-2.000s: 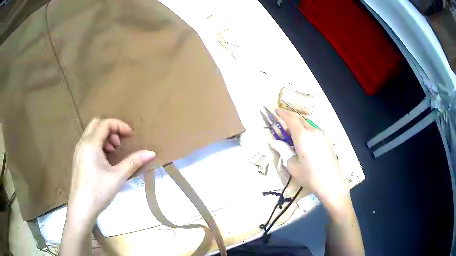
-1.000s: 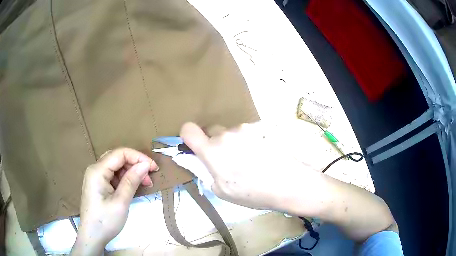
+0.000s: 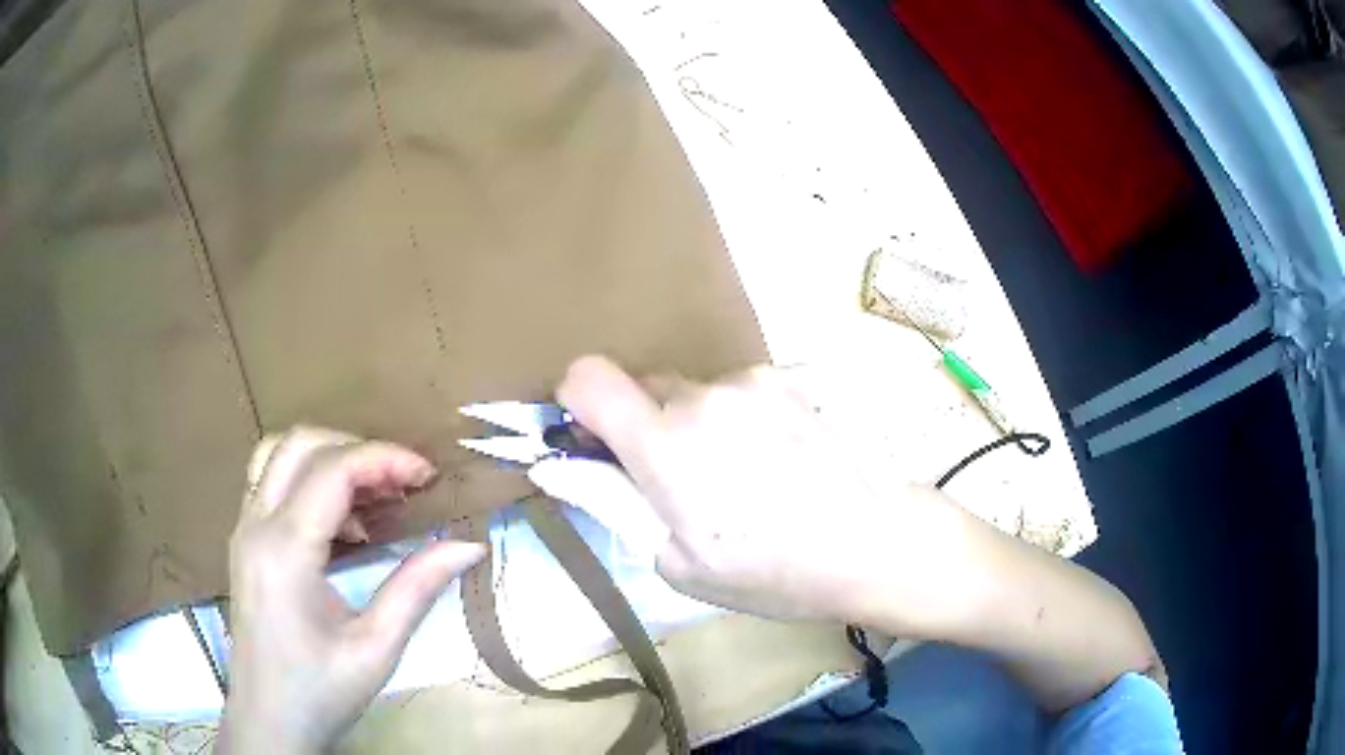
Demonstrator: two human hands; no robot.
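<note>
The brown bag body (image 3: pixel 546 221) lies flat with its stitched lines running toward me. My right hand (image 3: pixel 708 479) holds the thread snips (image 3: pixel 509 432) over the bag near its lower edge, blades apart and pointing left. A white wrapping (image 3: pixel 598 494) shows on a finger of this hand. My left hand (image 3: pixel 339 546) is at the bag's lower edge, left of the blades, with thumb and fingers apart. I see nothing held in it. Two narrow brown straps (image 3: pixel 612 612) hang from the lower edge over white material (image 3: pixel 435 649).
On the pale table (image 3: pixel 797 251) to the right lie loose threads, a green-handled tool (image 3: pixel 965 370) with a black cord (image 3: pixel 991 451), and a small beige piece (image 3: pixel 918 292). Beyond the table edge are a red item (image 3: pixel 1062 140) and grey straps (image 3: pixel 1180 401) over a dark floor.
My right hand came left from the table's right side with the snips and stays over the bag. My left thumb and fingers, closed together a second ago, have parted.
</note>
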